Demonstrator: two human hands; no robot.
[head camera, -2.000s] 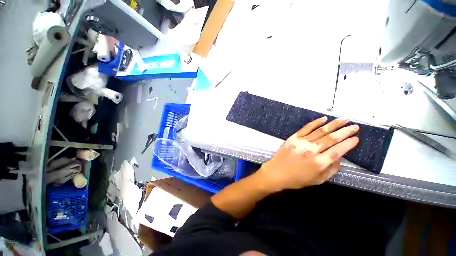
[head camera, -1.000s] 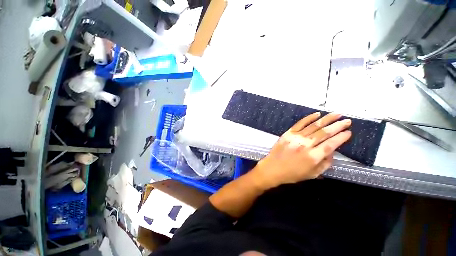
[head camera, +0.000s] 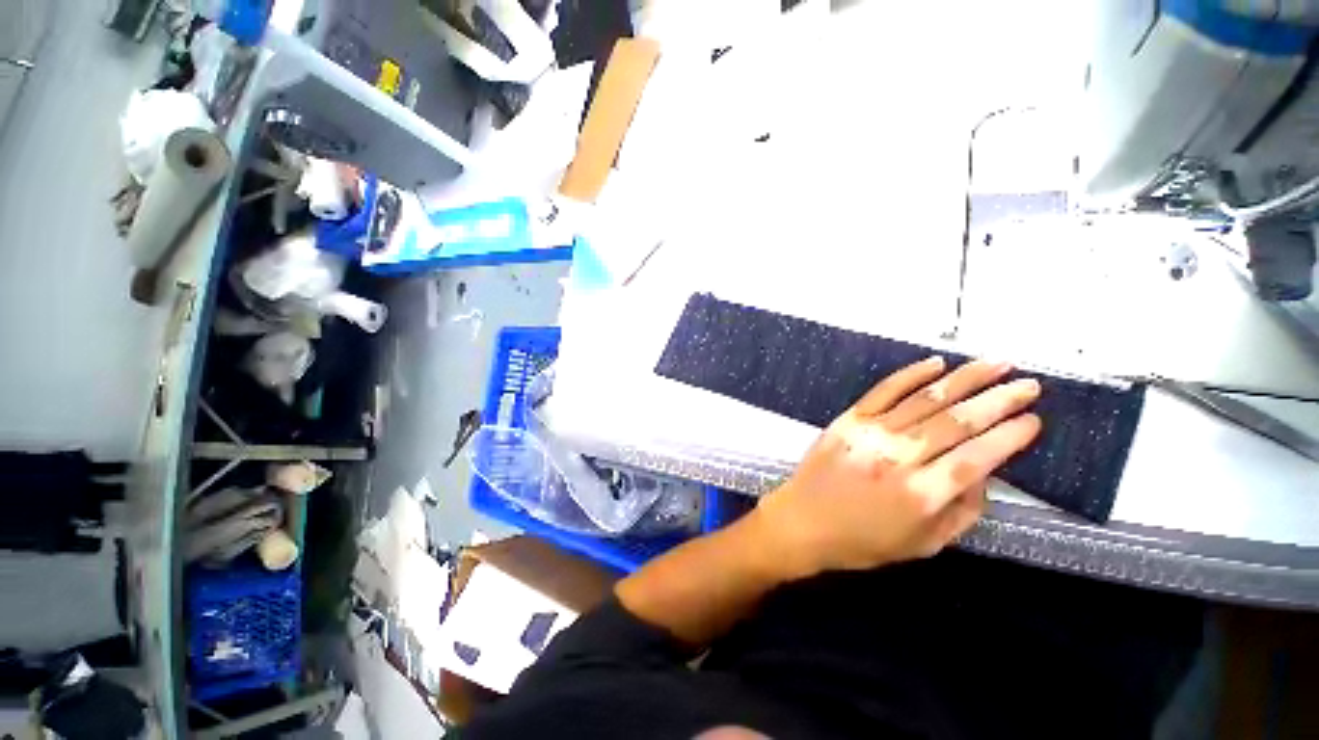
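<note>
A dark speckled strip (head camera: 781, 351) lies flat on the white table, slanting down to the right. My left hand (head camera: 890, 477) rests palm down across its right half, fingers slightly apart and pointing right; the thumb is hidden. The hand covers part of the strip and is not closed around it. A slim silver pointed tool (head camera: 1256, 419) lies at the strip's right end; whether they touch is unclear. My right hand is not in view.
The sewing machine head (head camera: 1157, 109) stands at upper right. A ruler strip (head camera: 1099, 557) runs along the front table edge. A blue basket (head camera: 524, 362) with clear plastic and a cardboard box (head camera: 528, 571) are below left. A tan card (head camera: 609, 119) lies at upper left.
The camera view has shifted slightly, so the scene sits a little lower and further right. My left hand stays on the strip in nearly the same place.
</note>
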